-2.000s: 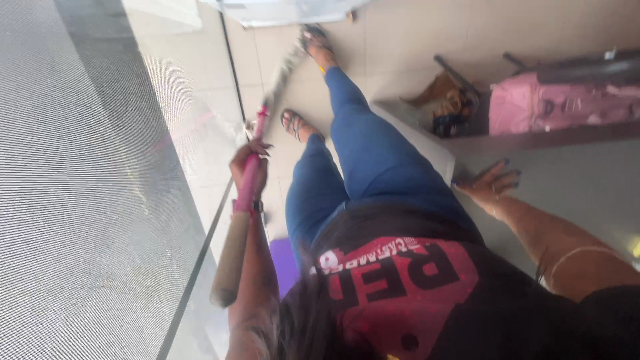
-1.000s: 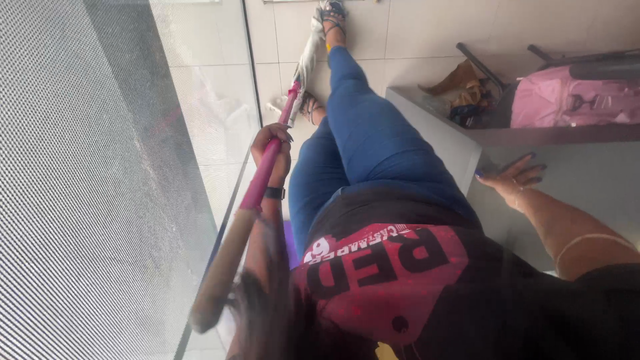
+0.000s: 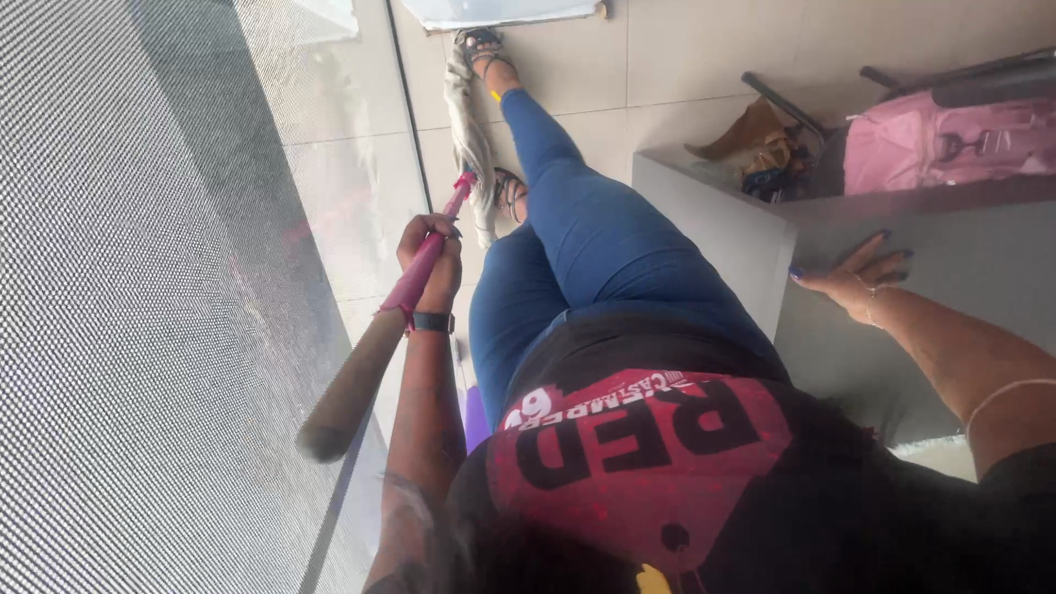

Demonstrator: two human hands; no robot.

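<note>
My left hand (image 3: 433,252) is closed around the pink-covered handle of a mop (image 3: 419,276). The handle's bare brownish end points toward the bottom left, beside my forearm. At the far end a whitish mop cloth (image 3: 467,136) lies twisted on the tiled floor, close beside my two sandaled feet. My right hand (image 3: 854,276) has its fingers spread over the top of a grey desk or counter (image 3: 833,346) and holds nothing; it seems to rest on that surface.
A glass panel with a dark edge (image 3: 410,115) and a mesh screen (image 3: 99,297) stand at the left. A pink bag (image 3: 916,144) is on a black-framed chair behind the grey desk, near a brown bag (image 3: 747,136). A white object (image 3: 503,10) is beyond my feet.
The mop cloth, stretched out ahead of the handle before, now also trails down beside my nearer foot. My left hand still holds the handle; my right hand stays at the grey surface.
</note>
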